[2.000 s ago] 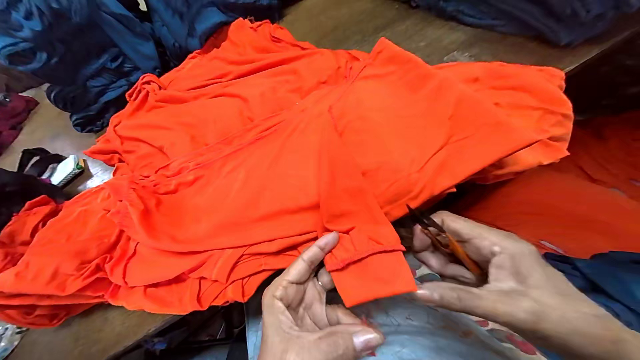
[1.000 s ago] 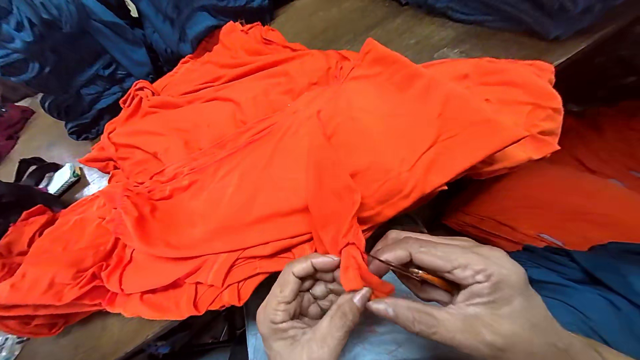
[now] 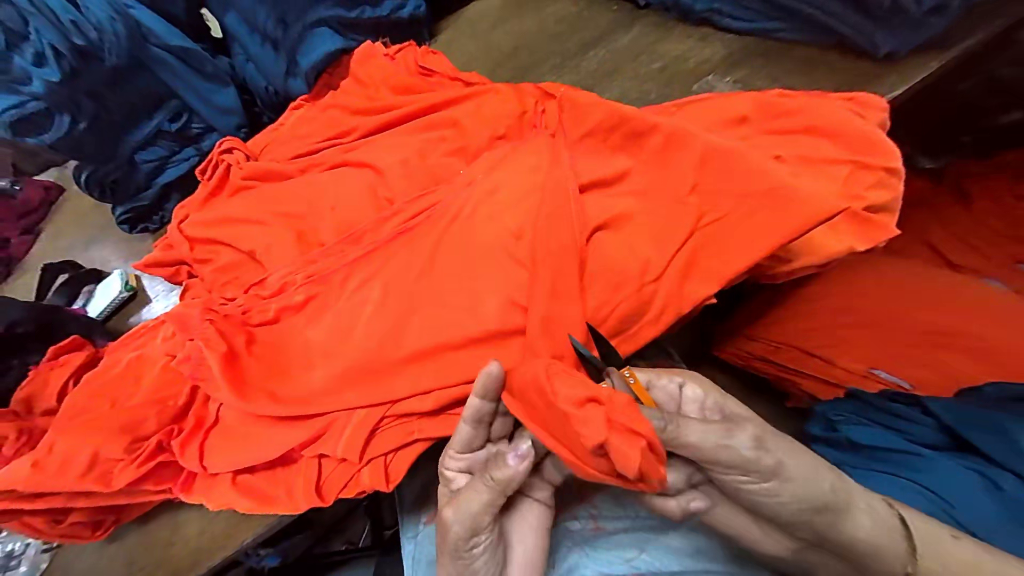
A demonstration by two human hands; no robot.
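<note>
An orange-red garment (image 3: 384, 264) lies spread and wrinkled over the table, and its sleeve (image 3: 560, 264) runs down toward me, with the cuff end (image 3: 600, 432) bunched between my hands. My left hand (image 3: 500, 480) is under and beside the cuff at its left, index finger extended; whether its hidden fingers pinch the cloth is unclear. My right hand (image 3: 704, 448) holds orange-handled thread snips (image 3: 620, 372), their dark blades apart and pointing up and left, beside the sleeve. The right fingers and thumb are also at the cuff's right side.
Dark blue cloth (image 3: 160, 88) is heaped at the back left, with more at the back right (image 3: 824, 20). Folded orange-red fabric (image 3: 896, 328) and blue cloth (image 3: 928, 456) lie at the right. A small white-and-green item (image 3: 112, 294) sits on the wooden table (image 3: 552, 40) at the left.
The cuff, lying flat two seconds ago and pinched between both hands one second ago, is now bunched and turned. The snips now point up, with their blades visibly apart.
</note>
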